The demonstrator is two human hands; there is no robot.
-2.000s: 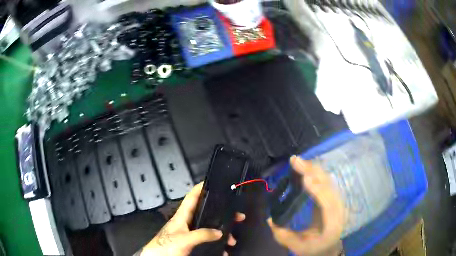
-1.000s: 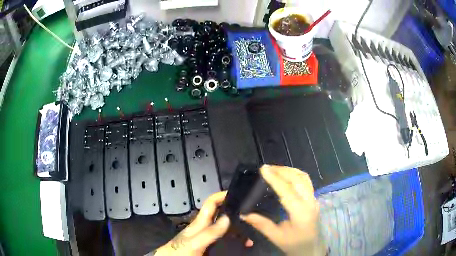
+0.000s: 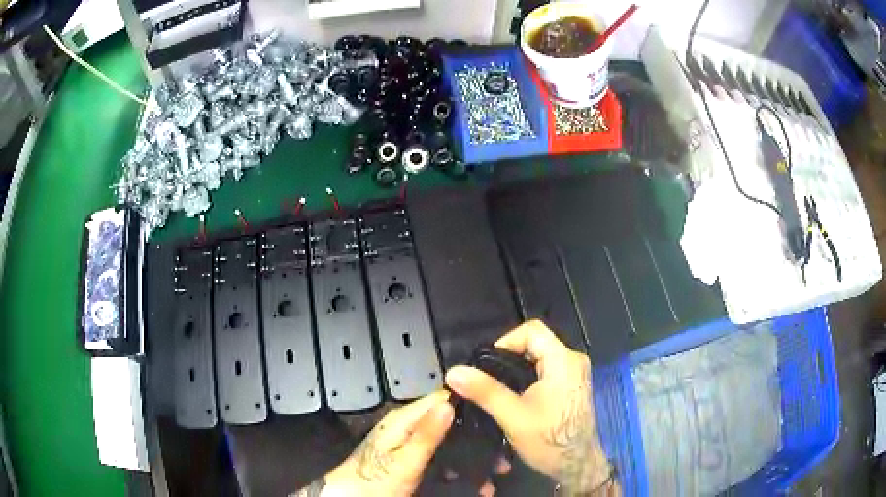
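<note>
My left hand [image 3: 403,442] and my right hand [image 3: 539,403] are together at the lower middle, both bare. Both hold a black housing [image 3: 476,422], largely hidden by my fingers. A small black module [image 3: 505,365] shows between my right thumb and fingers at the housing's upper end. The red wire is not visible there. Left of my hands, several long black panels [image 3: 345,359] lie side by side, rounded ends toward me, each with a round hole and a slot. Short red wires with white plugs [image 3: 301,202] stick out above them.
Silver castings [image 3: 209,136] and black rings [image 3: 398,107] are heaped behind. Blue screw bin [image 3: 497,115], red bin [image 3: 586,124] and paste tub [image 3: 568,60] stand at the back. White tray [image 3: 845,248] with corded tool [image 3: 783,194] and pliers [image 3: 824,238] is right, above a blue crate [image 3: 814,408]. Phone [image 3: 105,281] at left.
The module, earlier apart from the housing in my right hand with a red wire between them, is now against it. My hands have closed together around both.
</note>
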